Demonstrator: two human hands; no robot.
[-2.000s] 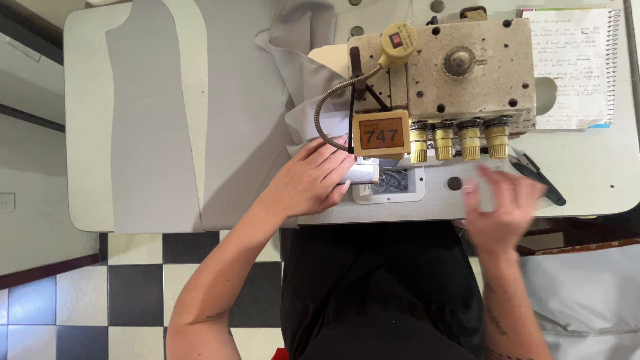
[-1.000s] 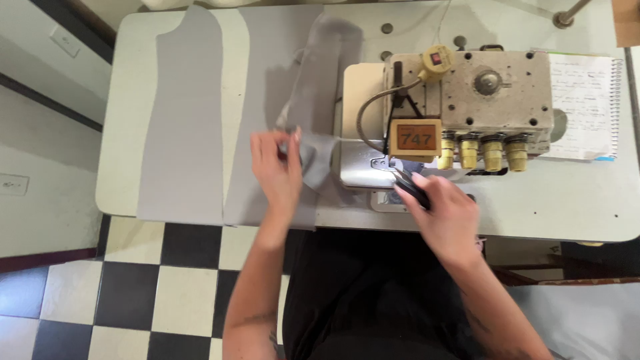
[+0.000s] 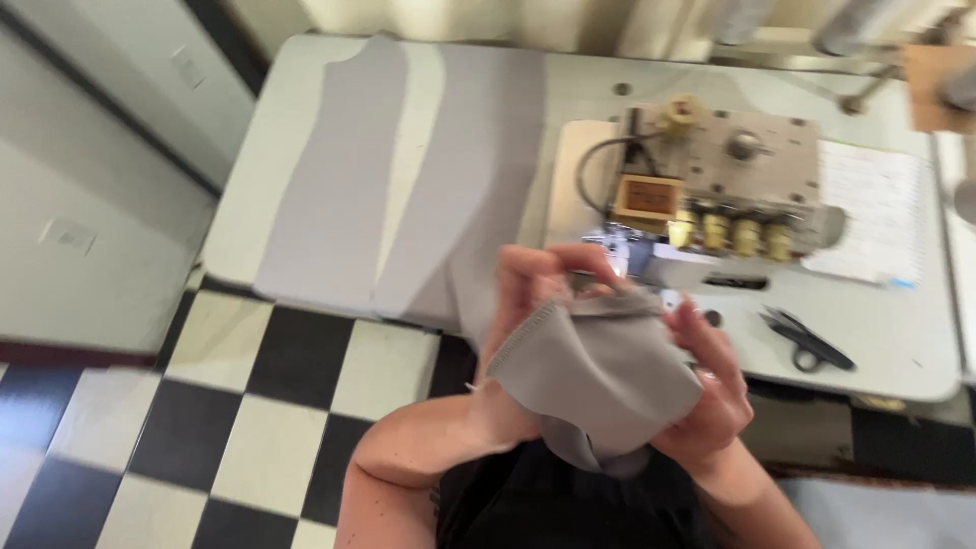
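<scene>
A piece of grey fabric (image 3: 602, 374) with an overlocked edge is held up in front of my body, above the table's front edge. My left hand (image 3: 534, 328) grips its upper left side, with the fingers bent over the top. My right hand (image 3: 709, 389) holds the fabric's right side. Behind them stands an overlock sewing machine (image 3: 732, 160) with several yellow tension knobs. Black thread snips (image 3: 810, 341) lie on the table to the right of my right hand. Blur and the fabric hide some of the fingertips.
Large grey fabric panels (image 3: 335, 175) lie flat on the left of the white sewing table (image 3: 252, 221). A spiral notebook (image 3: 869, 213) with handwriting lies right of the machine. Thread stand parts rise at the back right. More grey fabric (image 3: 877, 515) is at the lower right.
The snips, in my right hand one second ago, now lie on the table. Both hands have come together on the fabric, which has moved away from the machine. The view has shifted.
</scene>
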